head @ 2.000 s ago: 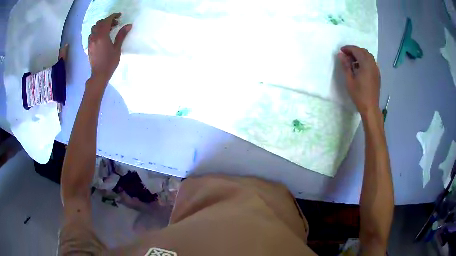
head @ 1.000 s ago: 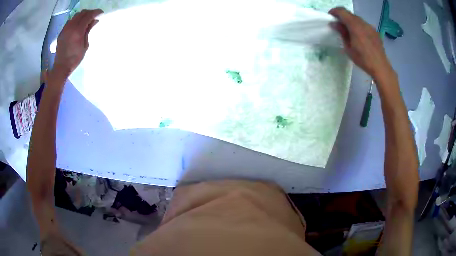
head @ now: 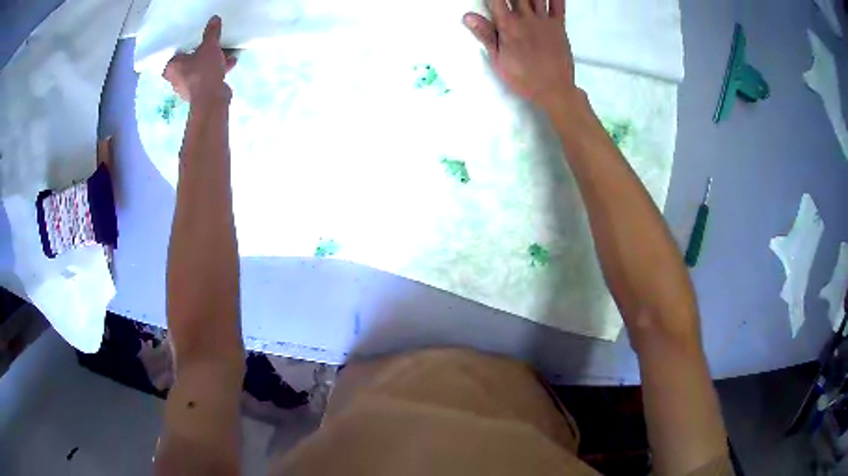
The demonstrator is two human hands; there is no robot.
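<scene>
A large pale fabric panel (head: pixel 390 186) with small green printed motifs lies flat on the table, its middle overexposed. My left hand (head: pixel 201 70) is on its upper left, index finger extended; whether it pinches the cloth cannot be told. My right hand (head: pixel 528 42) lies spread on the upper middle, its fingertips cut off by the top edge. A fold line or layer edge runs across the fabric near both hands. The panel's curved lower edge faces me.
A wrapped cloth weight (head: pixel 74 216) sits on pale fabric at left, on a tan wooden strip (head: pixel 105 153). A green clamp (head: pixel 741 82) and a green-handled awl (head: pixel 698 231) lie right of the panel. Small cut pieces (head: pixel 798 260) lie far right. Scraps show below the table (head: pixel 418 370).
My hands have let the raised upper cloth down. My right hand has moved left and opened flat; my left has moved right. More printed motifs show on the panel.
</scene>
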